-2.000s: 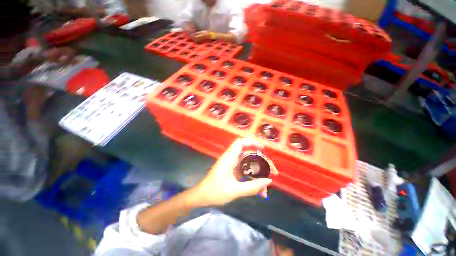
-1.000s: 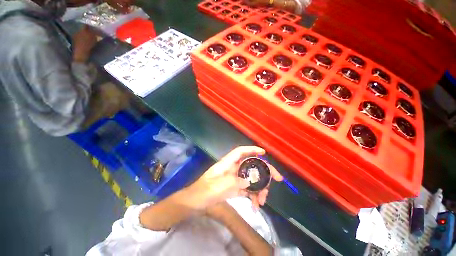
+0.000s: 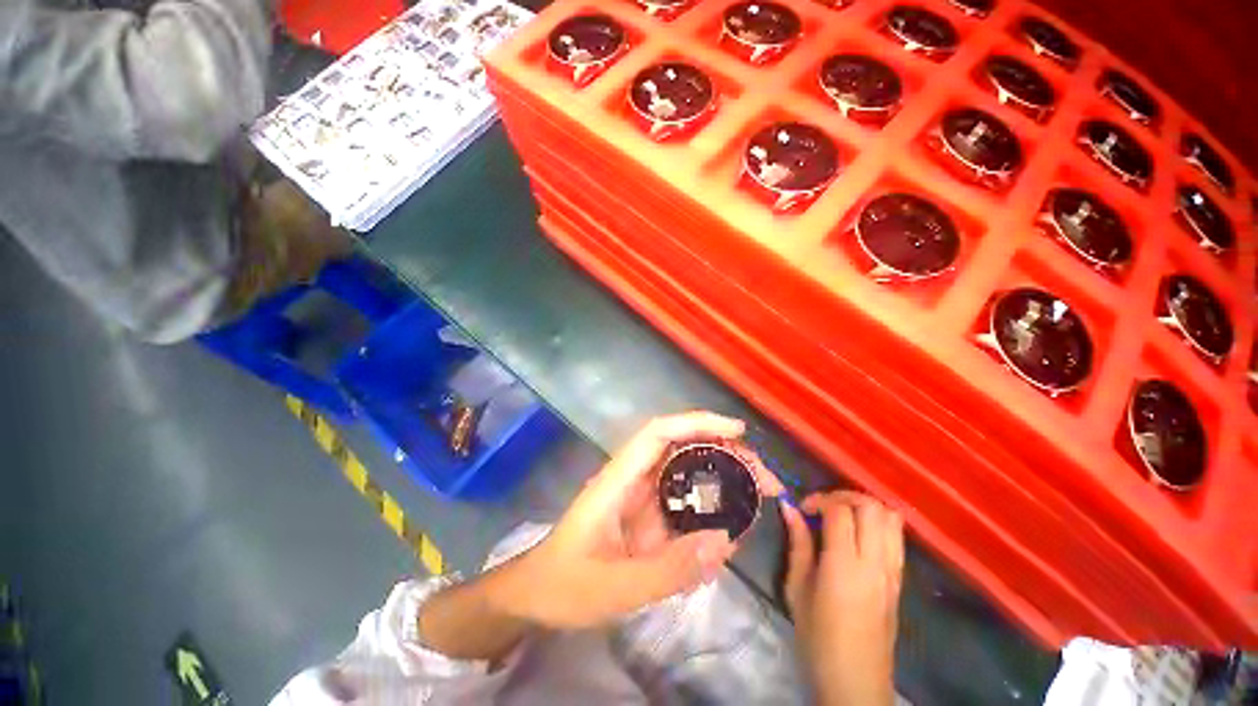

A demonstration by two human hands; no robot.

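My left hand (image 3: 607, 545) holds a round dark housing unit (image 3: 709, 492) with a thin silvery rim and pale patches inside, its open face up. My right hand (image 3: 851, 586) is just to the right, its fingers pinching a slim blue hand tool (image 3: 791, 506), which is partly hidden by the fingers. The tool's far end lies close to the unit's right side; whether it touches cannot be told. A red foam tray (image 3: 952, 306) tops the stack in front of me, its pockets holding similar round units.
A white parts tray (image 3: 380, 117) lies on the green bench (image 3: 504, 276) at the left. A blue bin (image 3: 462, 462) with copper-coloured scraps is below the bench edge. A person's grey sleeve (image 3: 124, 179) is at the far left. White paper (image 3: 1104, 676) is at the lower right.
The view has shifted closer to the red stack. My right hand has come into view beside the unit, gripping the blue tool. My left hand still holds the unit.
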